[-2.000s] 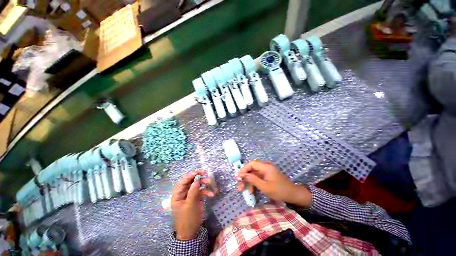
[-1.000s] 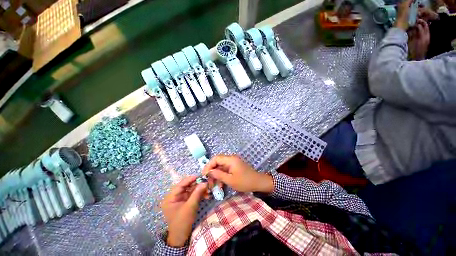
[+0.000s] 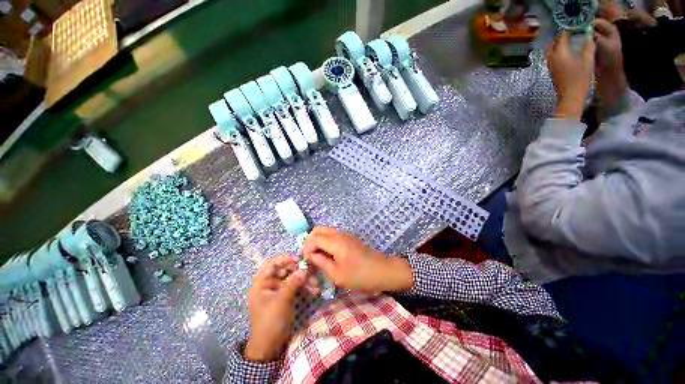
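A handheld fan [image 3: 292, 216] lies on its side on the bubble wrap in front of me, teal head away from me, its handle partly hidden by my hands. My left hand [image 3: 276, 301] pinches a tiny pale part at its fingertips beside the handle. My right hand [image 3: 351, 259] is bent over the handle, fingertips close to the left ones; whether it grips the handle or a small part is hidden. A heap of small teal parts [image 3: 169, 215] lies to the left. Crossed adhesive sheets [image 3: 409, 185] with rows of dots lie to the right.
Fans [image 3: 272, 116] stand side by side along the back edge, more [image 3: 64, 274] at left. Beyond the pale rail is a green conveyor [image 3: 248, 45] with one fan [image 3: 100, 153]. At right, a person in grey sleeves [image 3: 593, 180] holds a fan near an orange-red fixture [image 3: 507, 30].
The view has swung right since the first frame. My hands have come together over the fan's handle. The neighbouring person's hands have raised a fan into view.
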